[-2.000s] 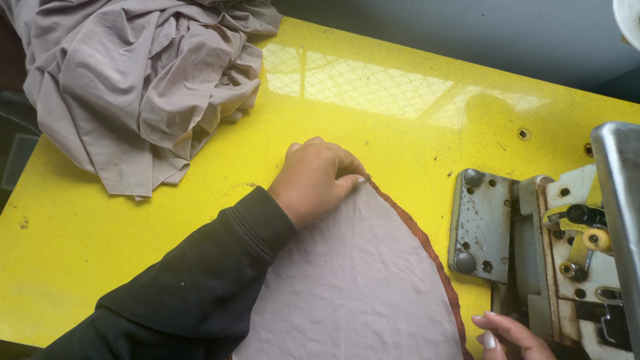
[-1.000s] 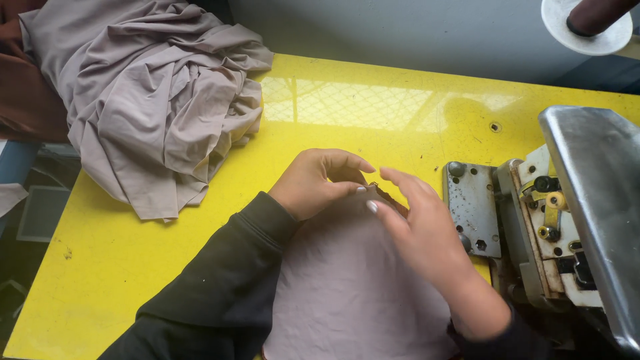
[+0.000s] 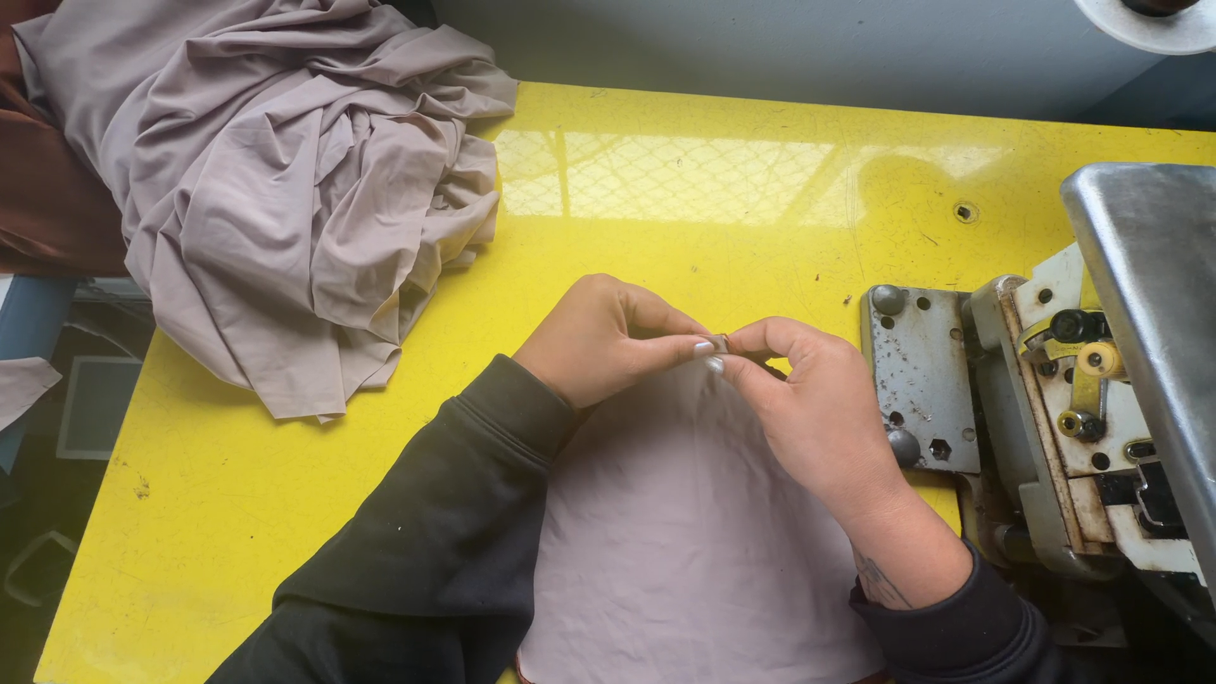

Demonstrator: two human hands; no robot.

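A mauve-beige fabric piece lies on the yellow sewing table, between my forearms, with a little reddish-brown edging visible at its bottom corner. My left hand pinches its top edge between thumb and fingers. Right beside it, my right hand pinches the same edge, the two thumb tips nearly touching. The edge between the fingertips looks folded or bunched, and the fingers hide most of it. To the right of my hands stands an industrial sewing machine with a worn metal plate.
A large heap of the same mauve-beige fabric lies over the table's back left corner, with reddish-brown fabric behind it. A bare metal cover juts out at the right. Part of a white spool stand shows at the top right.
My right hand has come up from the lower right to the fabric's top edge and now pinches it beside my left hand. The reddish-brown edging seen along the right side earlier is now mostly out of sight.
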